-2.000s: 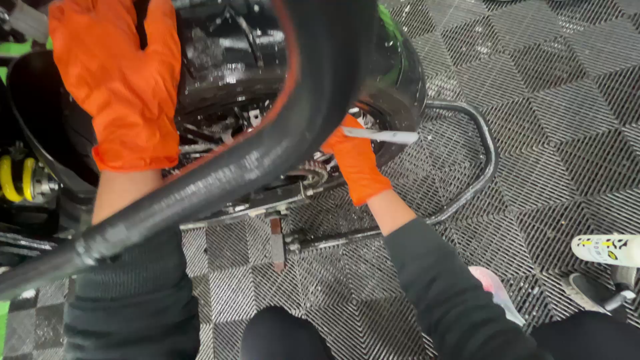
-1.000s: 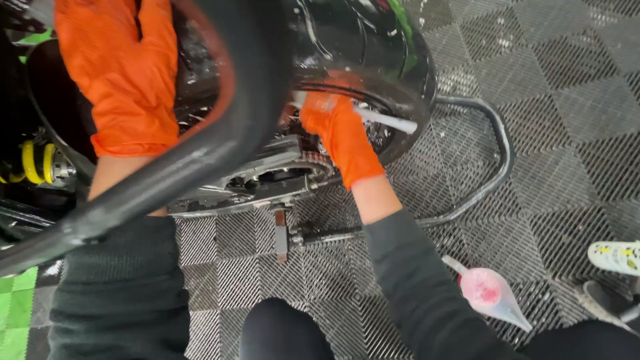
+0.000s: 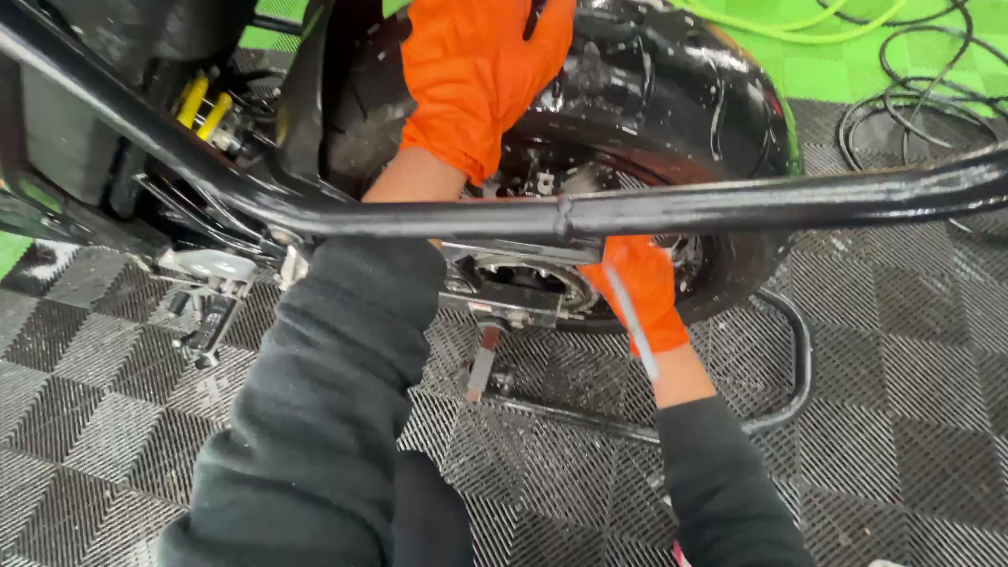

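My left hand (image 3: 484,79), in an orange rubber glove, rests on the wet rear tire (image 3: 654,87) of a motorcycle, fingers partly out of frame at the top. Lower right, my right hand (image 3: 644,291), gloved alike, is at the wheel beside the rear sprocket (image 3: 539,279). From its closed grip a thin pale handle (image 3: 630,321) sticks out toward my wrist; the tool's other end is hidden. A black tubular bar (image 3: 472,220) crosses in front of my left forearm and the wheel.
The tubular paddock stand (image 3: 799,354) curves around the wheel's right side on ribbed floor tiles (image 3: 850,488). A footpeg assembly (image 3: 209,315) juts out at left, below a yellow shock spring (image 3: 203,110). A black hose (image 3: 906,102) lies coiled at upper right near a green hose (image 3: 795,31).
The handle in my right hand now points down toward my wrist; before, it pointed right. The view has shifted a lot, and the black bar now runs nearly level across it.
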